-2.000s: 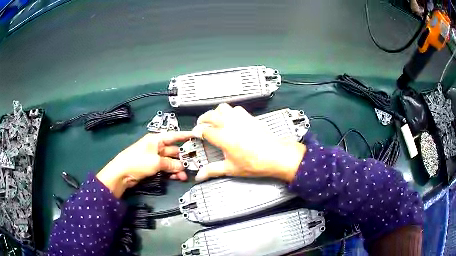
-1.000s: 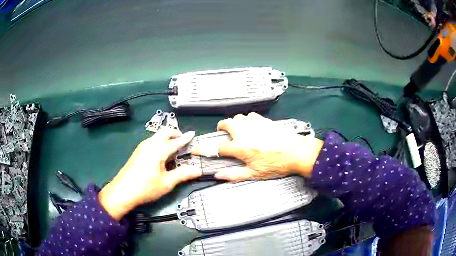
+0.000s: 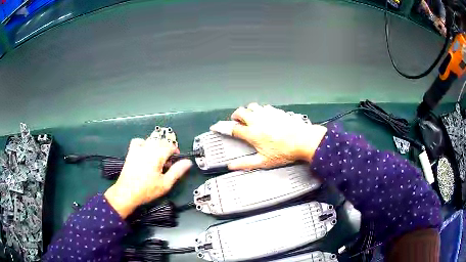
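My right hand (image 3: 278,135) lies over the farthest grey ribbed power adapter (image 3: 223,152), fingers across its top and thumb along its near side. Its left end, with a black cable, shows; much of its right part is hidden. My left hand (image 3: 148,171) is left of that adapter, its fingers at the loose grey end caps (image 3: 163,135) and its thumb apart. Whether it grips a cap is hidden. Nearer me lie a second adapter (image 3: 255,190), a third (image 3: 265,234) and part of another (image 3: 311,257).
A tray heaped with grey end caps (image 3: 23,189) stands left; another (image 3: 453,128) is at right. A dish of screws (image 3: 445,179), a white block (image 3: 425,166) and bundled cable (image 3: 386,118) lie right. An orange electric screwdriver (image 3: 453,59) hangs above.
The view has shifted. The farthest adapter has come towards me, and my right hand is now on it. The one handled before lies nearer me, uncovered at its left end. My left hand has moved to the loose caps.
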